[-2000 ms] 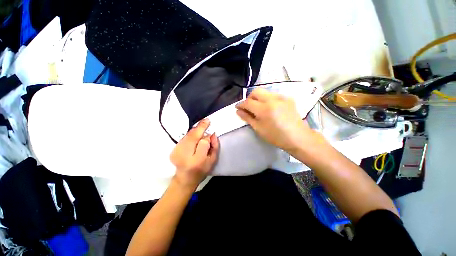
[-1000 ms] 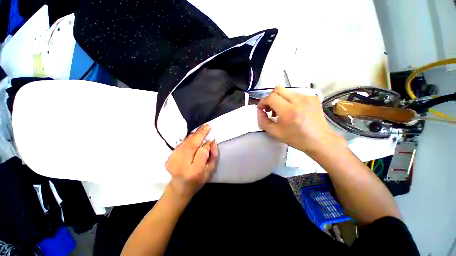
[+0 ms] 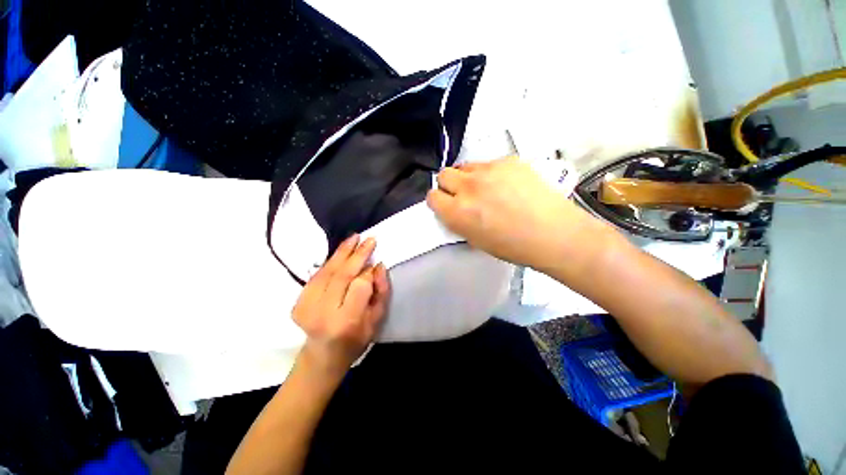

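A black garment with tiny white flecks [image 3: 232, 83] lies over the padded white board [image 3: 158, 255], its waist opening towards me. A white inner waistband [image 3: 408, 234] curves along the near edge, with plain black lining [image 3: 371, 176] inside. My left hand [image 3: 341, 301] presses its fingertips on the waistband's left part. My right hand [image 3: 492, 209] pinches the waistband's right part near the lining; its fingertips are partly hidden. The steam iron [image 3: 654, 193] stands untouched on the table at right, its handle orange-brown.
The white-covered table [image 3: 594, 74] has a brown scorch mark near its right edge. A yellow hose [image 3: 742, 130] runs by the pale wall. A blue crate [image 3: 608, 376] is on the floor at lower right. Dark and white cloth [image 3: 56, 390] hangs at far left.
My right hand has moved left along the waistband, after shifting right earlier. My left hand keeps its place on the waistband. The whole view has shifted slightly.
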